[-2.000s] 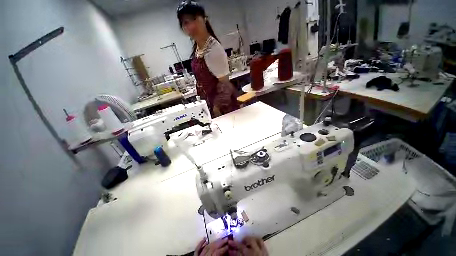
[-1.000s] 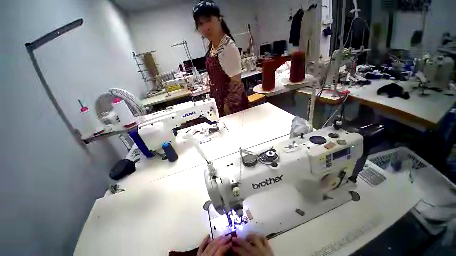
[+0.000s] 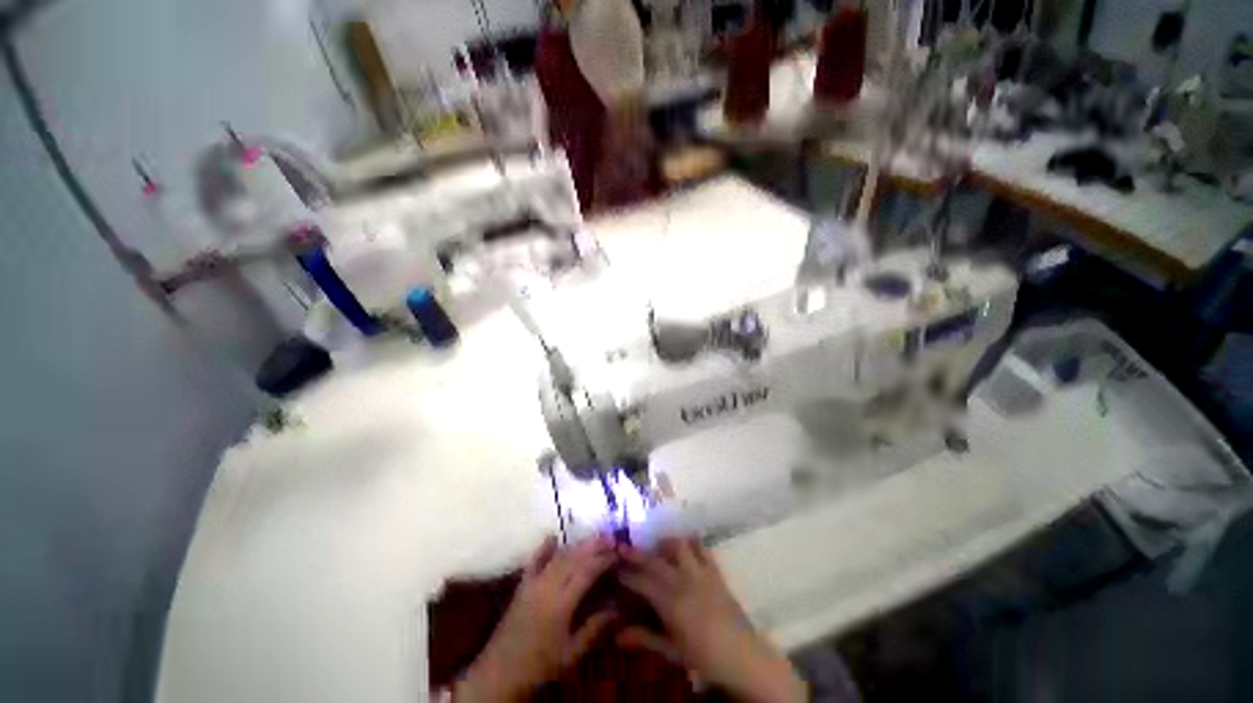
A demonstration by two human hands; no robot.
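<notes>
A dark rust-red garment piece point(image 3: 481, 621) lies at the table's front edge, under and between my hands. My left hand point(image 3: 547, 611) and my right hand point(image 3: 694, 604) hold it down side by side, fingertips just in front of the presser foot point(image 3: 618, 505). The cloth's narrow end reaches the foot, which glows bluish-white under the lamp. The white brother sewing machine point(image 3: 770, 398) stands behind and to the right of my hands. The picture is blurred, so the exact finger contact and needle position cannot be told.
Behind stand a second white sewing machine point(image 3: 412, 234), a blue spool point(image 3: 430, 316) and a black object point(image 3: 293, 365). A white basket point(image 3: 1134, 378) is at the right. A person in a dark red apron point(image 3: 577, 110) stands beyond the table. A wall borders the left.
The view has tilted down, so my hands and more of the red cloth show. The person's head has left the picture. My hands remain at the presser foot.
</notes>
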